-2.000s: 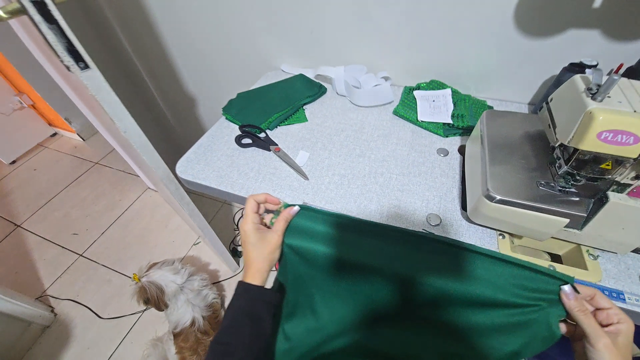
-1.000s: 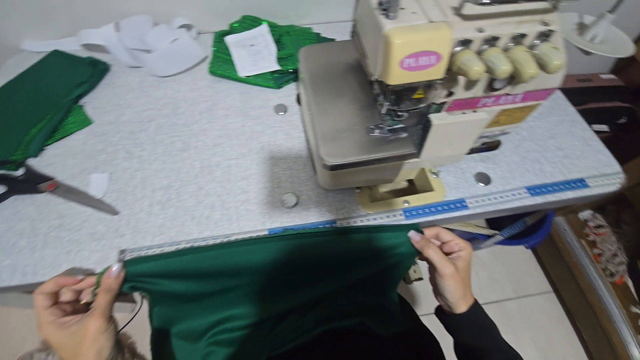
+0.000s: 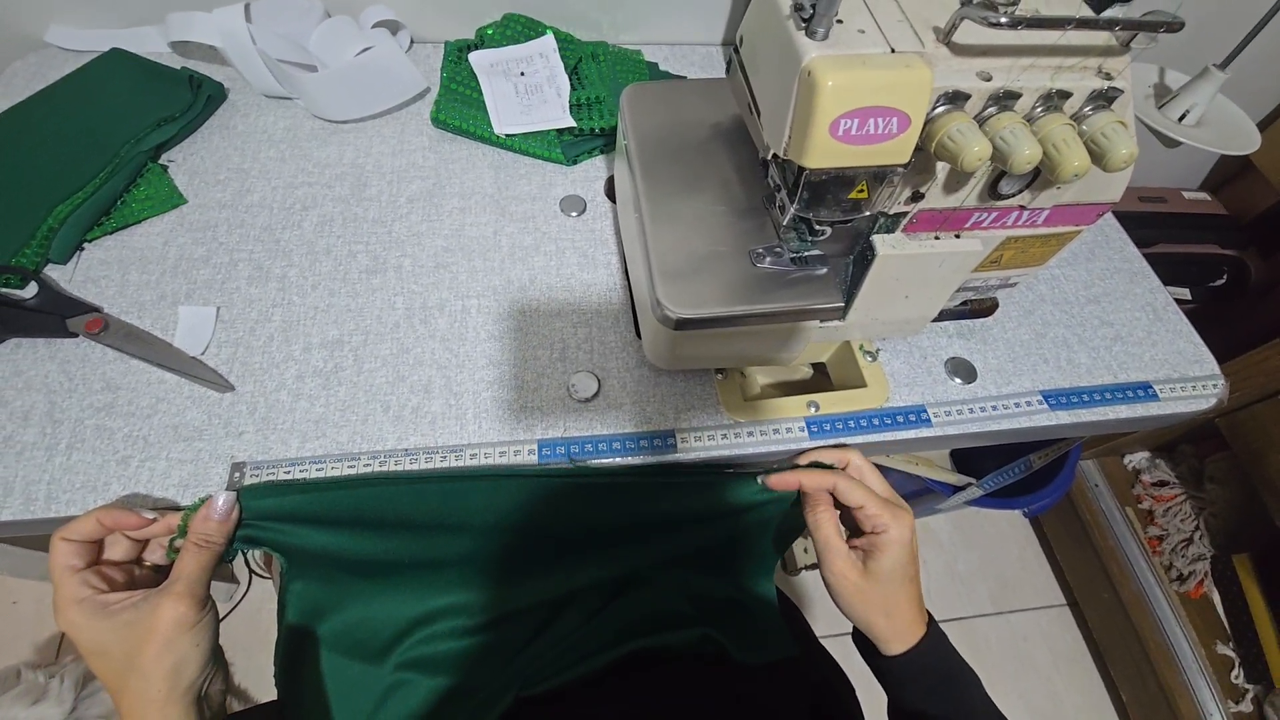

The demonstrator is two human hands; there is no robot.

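Note:
A dark green fabric piece [image 3: 520, 560] is stretched between my hands at the table's front edge. My left hand [image 3: 150, 590] pinches its left corner, where some green sequined fabric shows, beside the start of a tape measure [image 3: 600, 447]. My right hand [image 3: 860, 530] pinches the top edge farther right, near the tape's 40 mark. The blue and white tape runs along the table edge just above the fabric. An overlock sewing machine [image 3: 730, 220] stands beyond my right hand. Black-handled scissors [image 3: 150, 352] lie at the left, blades towards the right.
Folded green fabric [image 3: 90, 150] lies back left, near white elastic or ribbon [image 3: 340, 70]. Green sequined fabric [image 3: 460, 100] bears a paper with writing [image 3: 525, 85]. A small white scrap [image 3: 196, 328] lies by the scissors. Below the table at right is a blue container [image 3: 1030, 490].
The view has swung to the right. My hands have brought the fabric's top edge alongside the tape measure, and my right hand is closer to my left than two seconds ago.

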